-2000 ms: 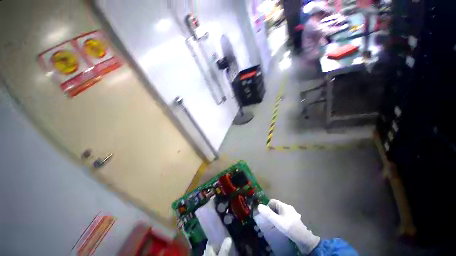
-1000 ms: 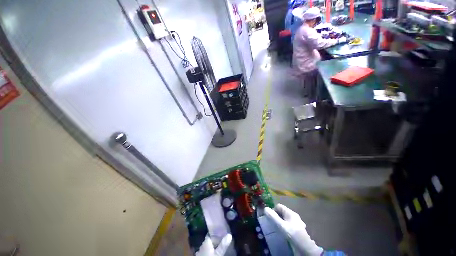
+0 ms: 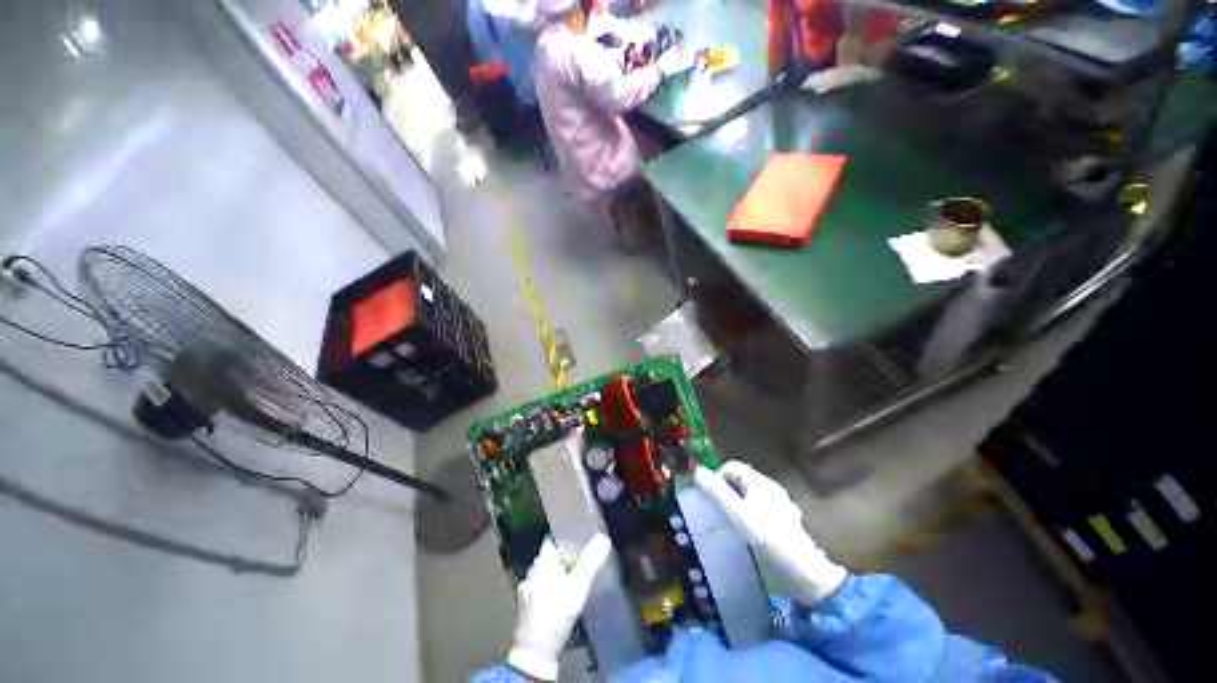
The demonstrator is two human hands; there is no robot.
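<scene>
A green power supply board [image 3: 514, 500] is held in front of me at the lower middle of the view, tilted. It carries copper-red wound chokes [image 3: 642, 464], round capacitors, a yellow-marked transformer [image 3: 653, 587] and long silver-white heatsinks [image 3: 567, 494]. My left hand [image 3: 555, 607], in a white glove, grips the left heatsink. My right hand [image 3: 774, 530], also gloved, grips the right heatsink [image 3: 721, 554] near its upper end. The board's lower end is hidden by my blue sleeves.
A green-topped bench [image 3: 854, 287] stands ahead right, with a red slab [image 3: 789, 198] and a cup [image 3: 958, 227] on white paper. A black crate stack [image 3: 407, 340] and a stand fan [image 3: 200, 380] are left. A person in pink [image 3: 581, 100] is at the bench. Dark crates [image 3: 1108, 494] stand right.
The bench, crate stack and fan now appear nearer, and the door has left the view. The board stays in both my hands, and more of its lower part shows.
</scene>
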